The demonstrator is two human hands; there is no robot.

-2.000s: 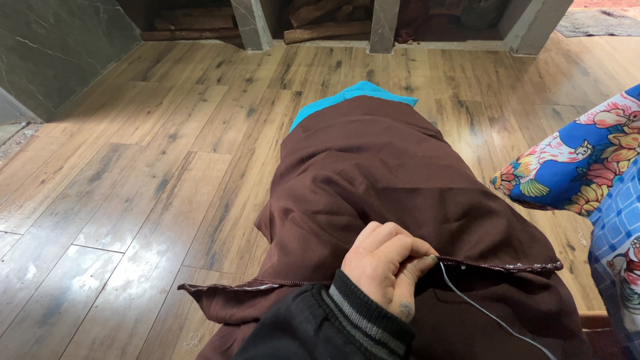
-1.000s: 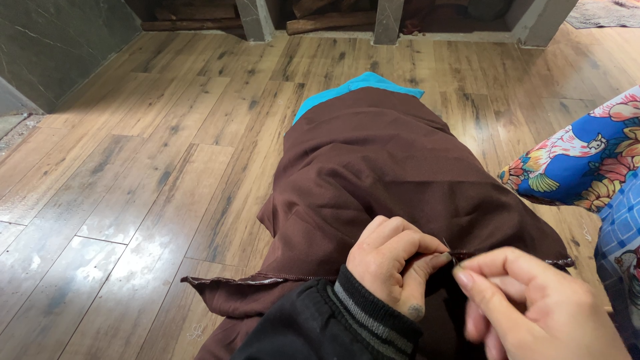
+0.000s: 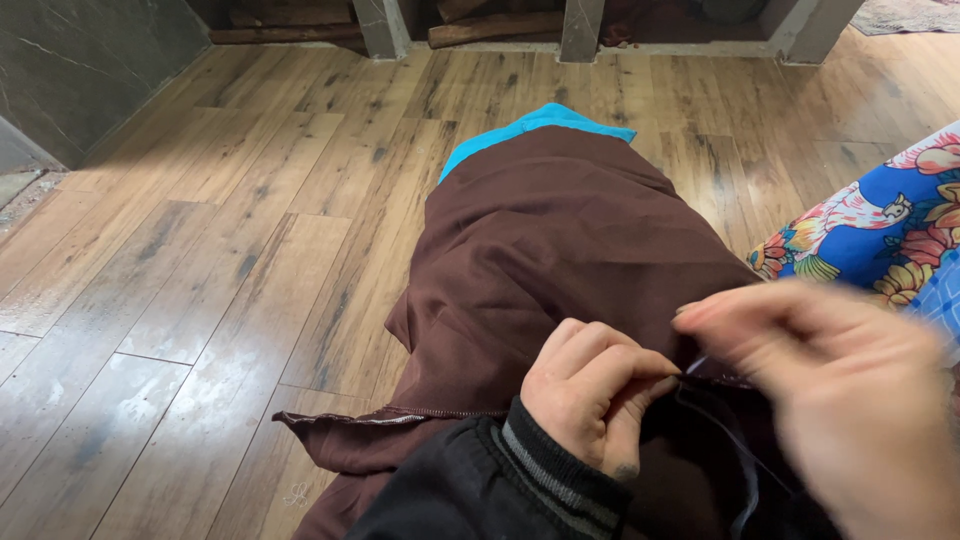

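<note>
Brown fabric [image 3: 570, 225] with a stitched edge is draped before me, and bright blue cloth [image 3: 540, 118] shows beyond its far end. My left hand [image 3: 600, 390], in a black sleeve with a grey-striped cuff, pinches the fabric's edge between thumb and fingertips. From that pinch a pale thread [image 3: 739, 442] runs down to the right and another stretch rises toward my right hand [image 3: 832, 375]. That hand is blurred, just right of and above the left fingertips, with thumb and forefinger together. Whether it holds a needle or only thread cannot be told.
Blue cloth printed with flowers and birds [image 3: 862, 225] lies at the right. Wood-look flooring [image 3: 225, 300] surrounds the fabric. Grey pillars [image 3: 581, 30] and niches holding wood pieces [image 3: 495, 28] stand at the back. A loose bit of thread [image 3: 296, 493] lies on the floor.
My right hand, out of view two seconds ago, came to the fabric edge beside my left fingertips and has since lifted slightly away. The left hand keeps its pinch.
</note>
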